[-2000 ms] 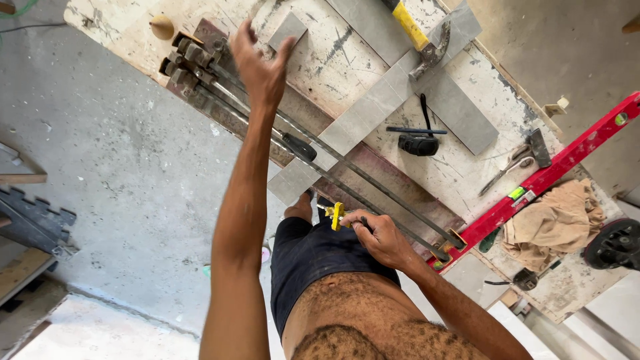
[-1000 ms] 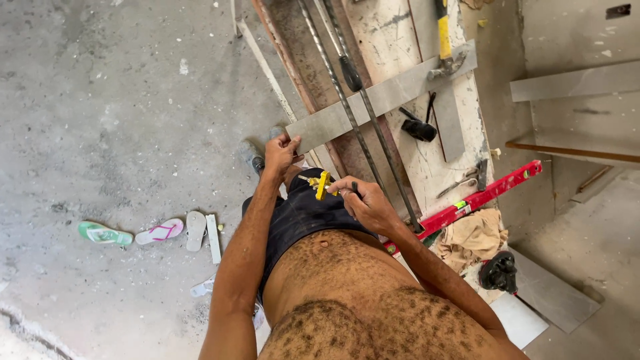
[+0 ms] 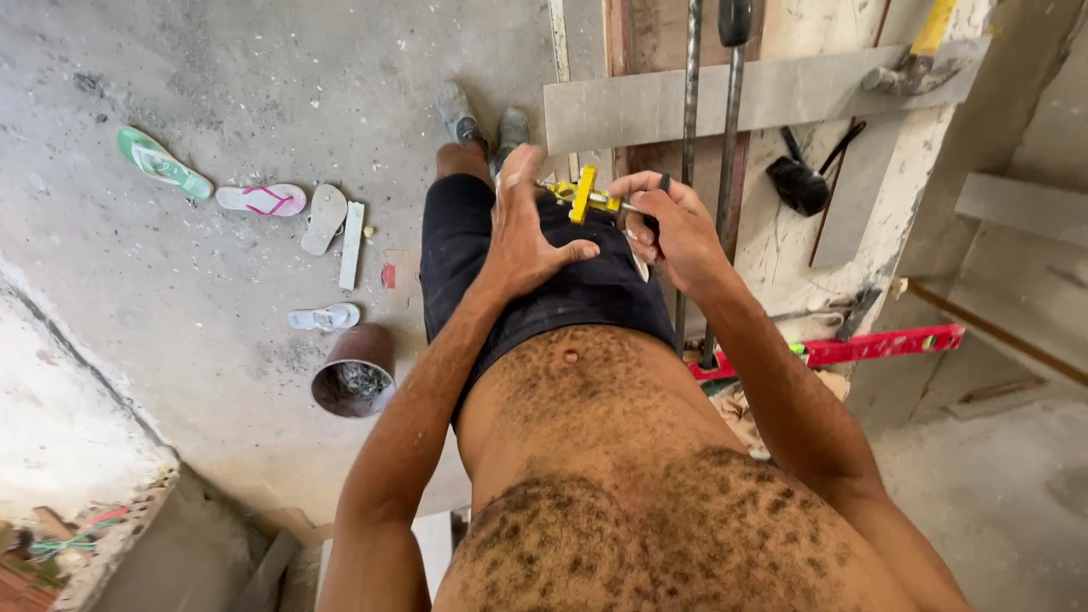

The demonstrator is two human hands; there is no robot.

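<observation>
In front of my dark shorts, my right hand (image 3: pixel 667 221) grips a small yellow tool (image 3: pixel 585 195) by its metal shaft; its exact kind cannot be told. My left hand (image 3: pixel 523 225) is spread, its fingers beside the tool's far end; whether they touch it is unclear. On the workbench to the right, a grey tile strip (image 3: pixel 629 110) lies crosswise under two long metal bars (image 3: pixel 690 102), one with a black handle (image 3: pixel 734 21). A hammer (image 3: pixel 914 72) with a yellow handle rests on the strip's right end.
A black object with straps (image 3: pixel 799 183) and a red spirit level (image 3: pixel 884 346) lie on the workbench, with a cloth (image 3: pixel 739 416) near the level. Several flip-flops (image 3: pixel 268 200), a thin strip (image 3: pixel 351 246) and a brown bucket (image 3: pixel 355 374) are on the floor at left.
My left hand has come from over the bench, where it was raised and spread, to beside the yellow tool. My right hand keeps hold of the tool. The view has swung toward the floor at left.
</observation>
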